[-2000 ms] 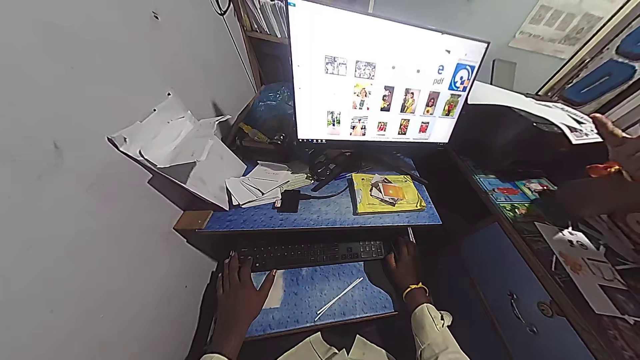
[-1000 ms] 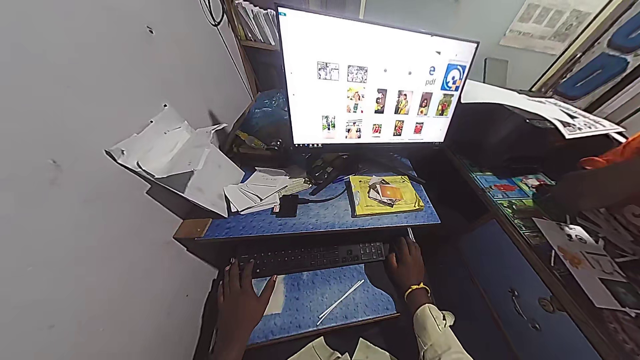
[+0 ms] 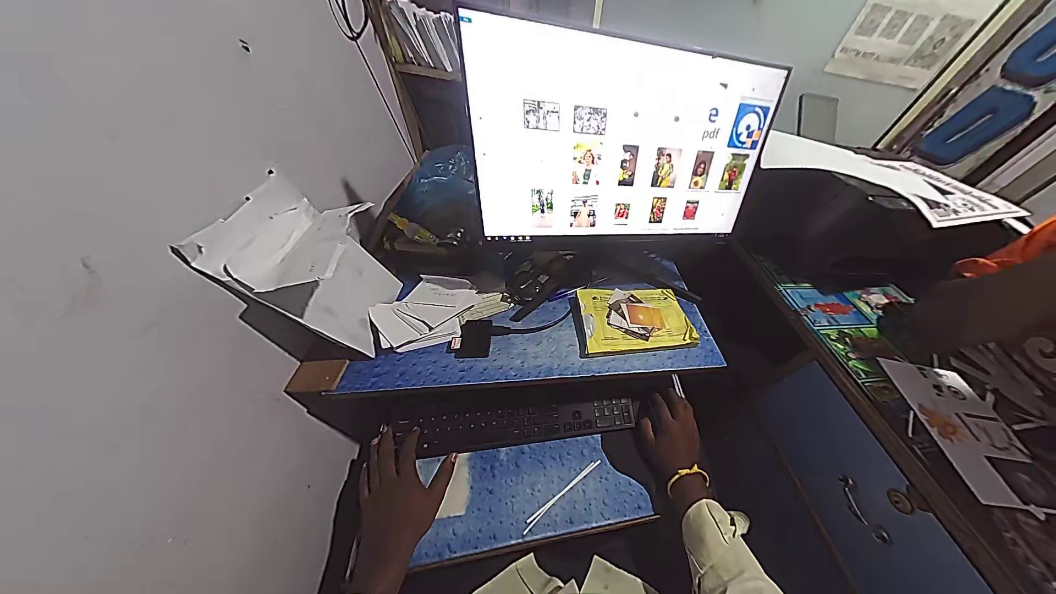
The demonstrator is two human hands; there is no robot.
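Note:
My left hand (image 3: 401,495) rests with fingers apart at the left end of a black keyboard (image 3: 511,422), its fingertips on or just over the keys. At the keyboard's right end, my right hand (image 3: 670,433), with a yellow band at the wrist, curls over something dark, probably a computer mouse, mostly hidden beneath it. Both lie on the blue keyboard shelf (image 3: 594,495), where thin white strips (image 3: 563,497) lie nearer me. Above, a lit monitor (image 3: 610,140) displays rows of picture thumbnails on a white screen.
On the blue desk top (image 3: 528,363) are a yellow packet (image 3: 594,338) with small photos, a black cabled device (image 3: 473,339) and loose papers (image 3: 425,313). Crumpled white sheets (image 3: 355,289) stand by the left wall. At right are a printer (image 3: 833,223), a counter with prints, and another person's arm (image 3: 973,305).
The other person's hand, seen raised at the right edge two seconds ago, has dropped out of view, leaving the forearm lower over the counter. My hands have stayed in about the same places.

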